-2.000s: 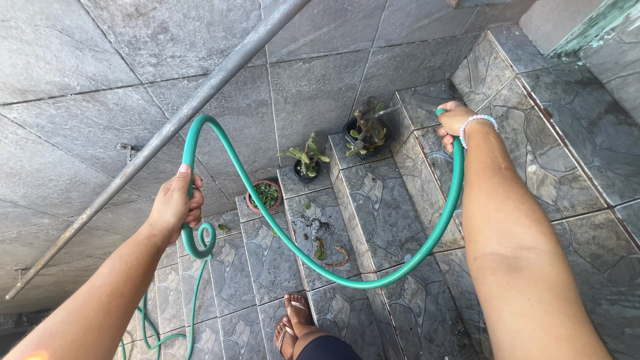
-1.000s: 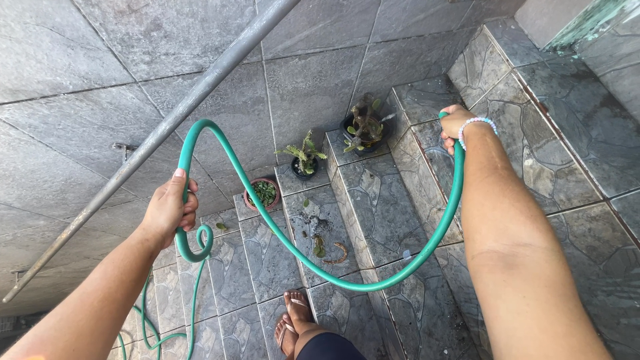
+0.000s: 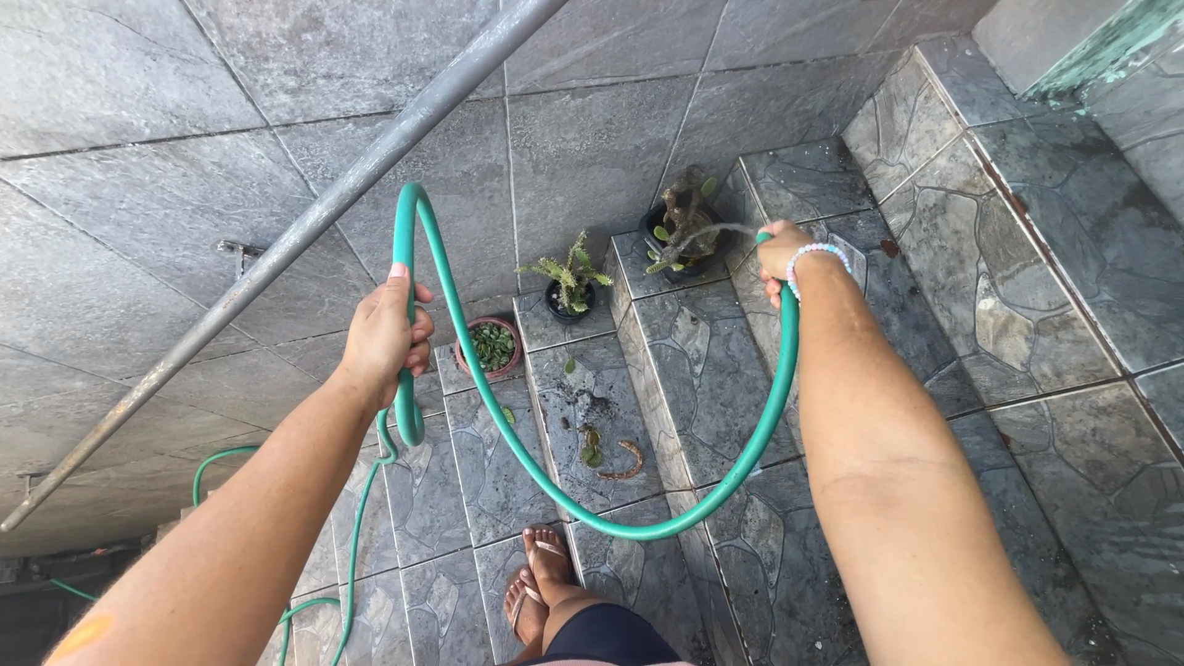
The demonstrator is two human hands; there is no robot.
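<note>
A green garden hose [image 3: 647, 529] hangs in a loop between my hands. My left hand [image 3: 393, 333] is closed around it at the left, near the wall. My right hand [image 3: 784, 259], with a beaded bracelet at the wrist, grips the hose close to its open end. A thin stream of water [image 3: 712, 228] arcs leftward from that end onto a knobbly plant [image 3: 684, 217] in a dark pot. On the stair below stands a spiky succulent [image 3: 571, 277] in a small black pot. Lower still is a reddish pot [image 3: 511, 366] of small-leaved plants.
A metal handrail [image 3: 305, 222] runs diagonally along the tiled wall [image 3: 592, 157]. Stone-patterned steps [image 3: 712, 370] rise to the right. Soil, leaves and a curled brown piece [image 3: 624, 461] lie on one step. My sandalled feet [image 3: 536, 583] stand below; more hose [image 3: 353, 555] trails at lower left.
My left hand has moved a little to the right with the hose, relative to the handrail. My right hand keeps its grip near the hose end.
</note>
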